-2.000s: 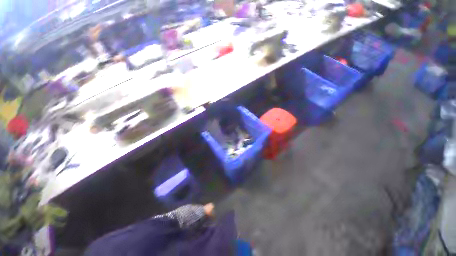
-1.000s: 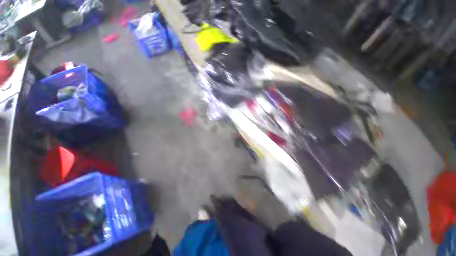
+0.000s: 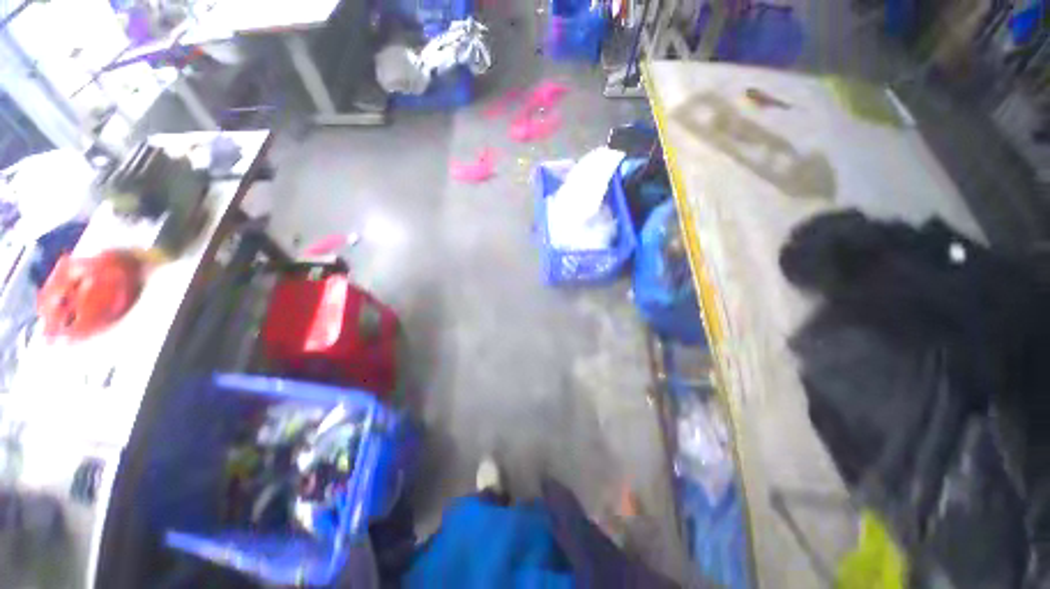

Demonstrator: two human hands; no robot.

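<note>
Neither my left hand nor my right hand shows. My blue clothing [image 3: 489, 550] and a dark sleeve or garment edge [image 3: 581, 535] are at the bottom, with a small pale tip, perhaps a shoe, above. Near on the left, a blue crate [image 3: 386, 466] on the floor holds mixed small pieces [image 3: 305, 460]. On the right, a pale table [image 3: 754, 380] with a yellowish edge bears a dark, partly shiny garment [image 3: 910, 357]. A yellow-green piece [image 3: 872, 558] lies at its near end. The picture is blurred.
A grey aisle floor [image 3: 495, 368] runs ahead between the tables. A red stool [image 3: 328, 328] stands beyond the near crate. Another blue crate [image 3: 587, 259] with white material stands by the right table. The left table [image 3: 144, 380] bears an orange-red bundle [image 3: 90, 293]. Pink scraps [image 3: 474, 167] lie farther off.
The view has swung right from the left tables, across a garment-covered table, to the aisle between the tables. The patterned sleeve and fingertips seen two seconds ago are out of view.
</note>
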